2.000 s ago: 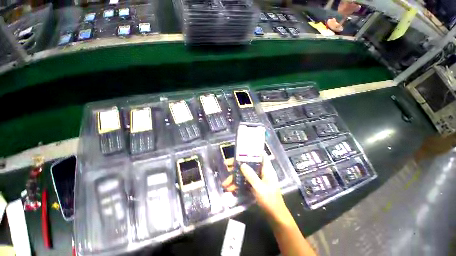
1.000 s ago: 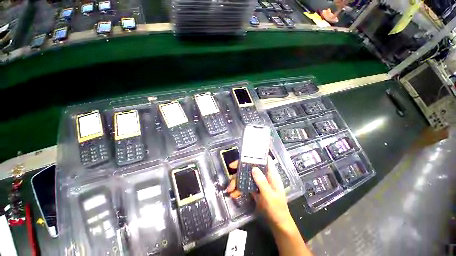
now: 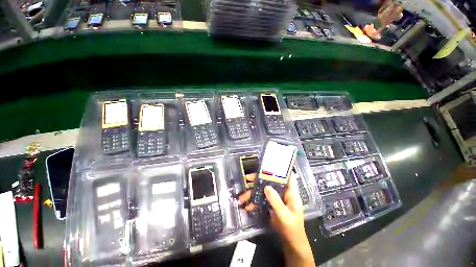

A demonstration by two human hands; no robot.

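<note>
My right hand (image 3: 286, 211) holds a keypad phone (image 3: 277, 164) over the right part of the large clear blister tray (image 3: 177, 161). The thumb lies on its keys and the screen is lit white with a small pink bar. In the tray's far row stand several keypad phones (image 3: 199, 123); most screens are lit white, the rightmost one (image 3: 272, 113) is dark. In the near row, a phone with a dark screen (image 3: 205, 202) sits in the middle, others are partly hidden by my hand, and the two left pockets are empty. My left hand is not in view.
A smaller tray of dark parts (image 3: 342, 156) adjoins on the right. A smartphone (image 3: 58, 180), red pen (image 3: 36, 216) and papers (image 3: 9, 229) lie left. A white label (image 3: 243, 254) is at the near edge. Beyond the green belt (image 3: 156, 62) are stacked trays (image 3: 250, 20) and another person's hand (image 3: 371, 31).
The view has shifted, so the trays sit differently in the picture. The held phone is now tilted more to the right; its screen shows a pink bar that was absent a second ago.
</note>
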